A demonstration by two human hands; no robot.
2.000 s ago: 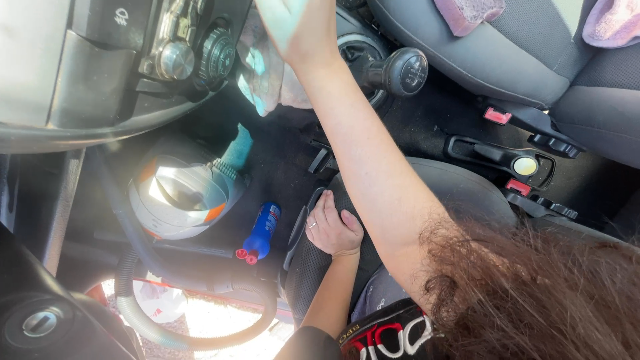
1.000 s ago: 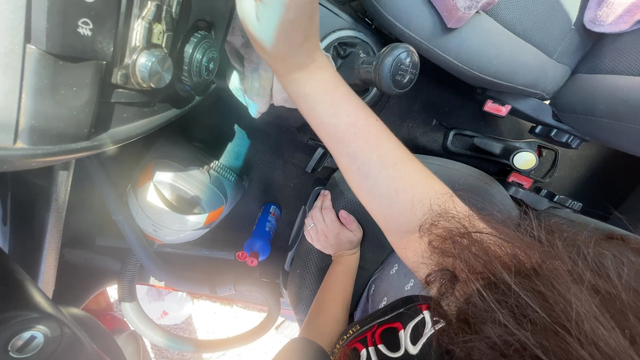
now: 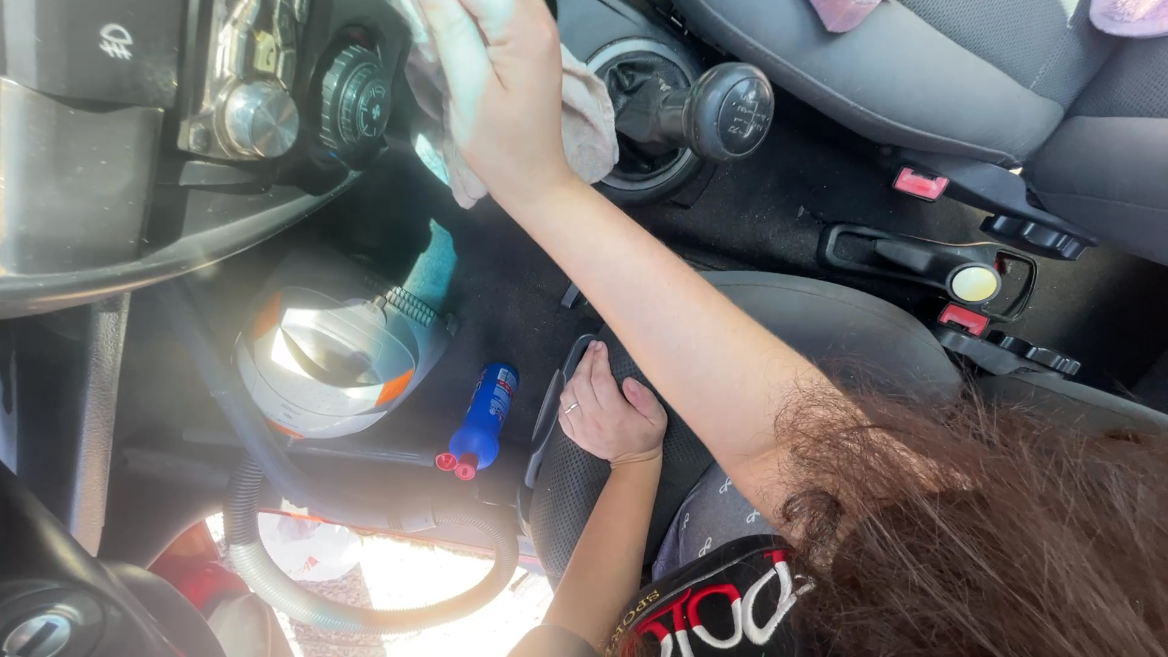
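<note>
My right hand (image 3: 511, 91) reaches past the gear lever (image 3: 730, 111) at the top of the view and holds a pale cloth (image 3: 591, 119), which bulges out on both sides of it; the fingertips run out of frame. The cloth hangs close beside the dashboard's round ventilation dial (image 3: 356, 102). Low in the middle, my left hand (image 3: 610, 411) lies palm down on the front edge of a dark car seat (image 3: 584, 511), thumb apart, a ring on one finger. Left of that seat, a blue bottle (image 3: 485, 411) with its red flip cap open lies in the footwell.
A white and orange vacuum cleaner (image 3: 319, 392) stands in the footwell, with a ribbed grey hose (image 3: 242, 520) curving by the sunlit door opening. The handbrake (image 3: 922, 265) lies between the seats. Pink cloths (image 3: 1131, 16) sit on the other seat (image 3: 849, 91). Long brown hair covers the lower right.
My right hand and the cloth have shifted a little towards the dashboard, away from the gear lever. My left hand has stayed on the seat edge.
</note>
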